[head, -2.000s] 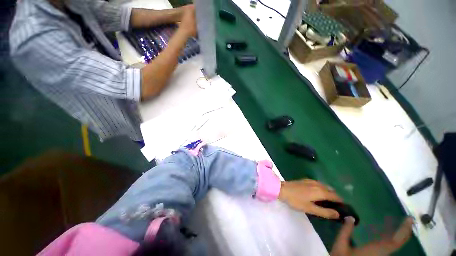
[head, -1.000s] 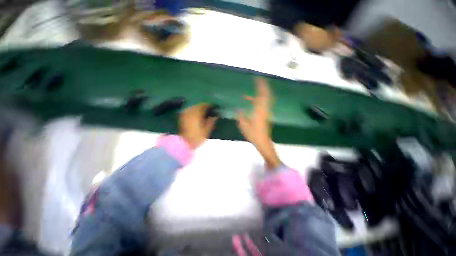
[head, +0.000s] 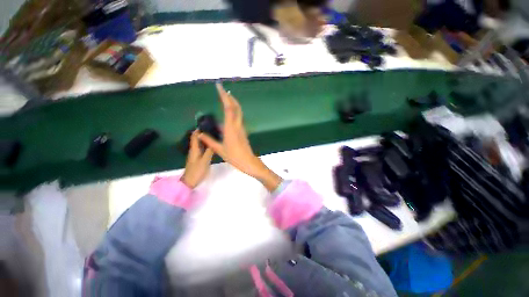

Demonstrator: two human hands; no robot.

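Note:
A black device unit [head: 207, 125] is held over the near part of the green belt [head: 290, 110]. My left hand [head: 198, 162] grips it from below, partly hidden. My right hand [head: 236, 139] is raised beside it, fingers extended upward and thumb reaching to the unit and left fingertips. A tiny pale spot shows near the right fingertips; I cannot tell what it is. Another dark shape beside the left fingers is blurred.
Black units [head: 141, 142] lie on the belt to the left, with blurred ones further right. A heap of black units [head: 371, 177] lies on the white worktop [head: 313, 168] at right. A person in striped clothing [head: 481, 174] sits beyond it. Across the belt are an open box [head: 139, 68] and another black heap [head: 359, 46].
The view has swung right and steadied. Both hands have come together at the held unit; one second ago my right hand was apart from it.

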